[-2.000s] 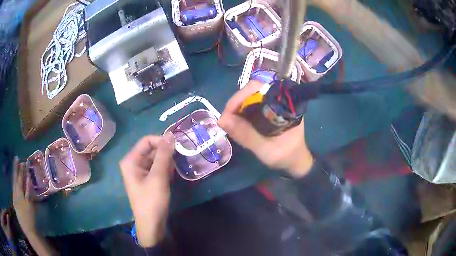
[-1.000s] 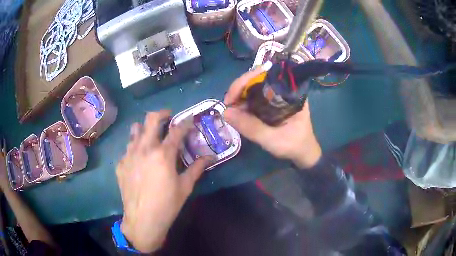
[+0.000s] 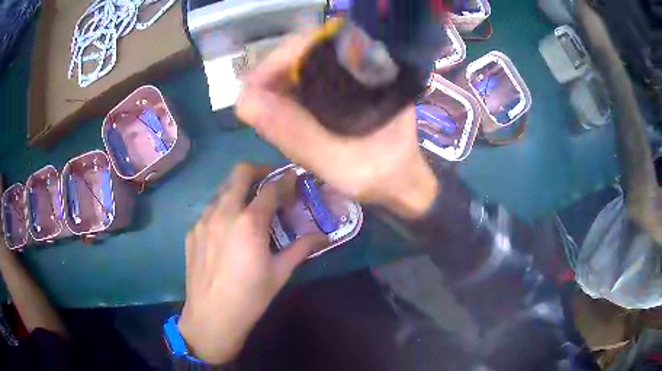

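Observation:
A pink housing (image 3: 347, 204) with a blue-purple cell inside stands on the green mat in front of me. A white frame (image 3: 351, 230) lies in its rim. My left hand (image 3: 243, 243) grips the housing's left side, fingers over the rim and thumb at the near edge. My right hand (image 3: 341, 141) is raised in front of the feeder, shut on the electric screwdriver (image 3: 356, 80). The tool's body is blurred and its bit is hidden. My right hand covers the housing's far edge and part of the silver-grey screw feeder (image 3: 254, 25).
Several pink housings (image 3: 141, 134) stand at the left, and several more (image 3: 501, 90) at the far right. A cardboard tray (image 3: 156, 61) holds white frames (image 3: 98, 43). Pale housings (image 3: 566, 54) and a clear plastic bag (image 3: 617, 261) are at the right. Another person's forearms show at both sides.
The white frame went from loose above the housing to lying in its rim. My left hand has closed around the housing. My right hand has moved up and left with the screwdriver towards the feeder.

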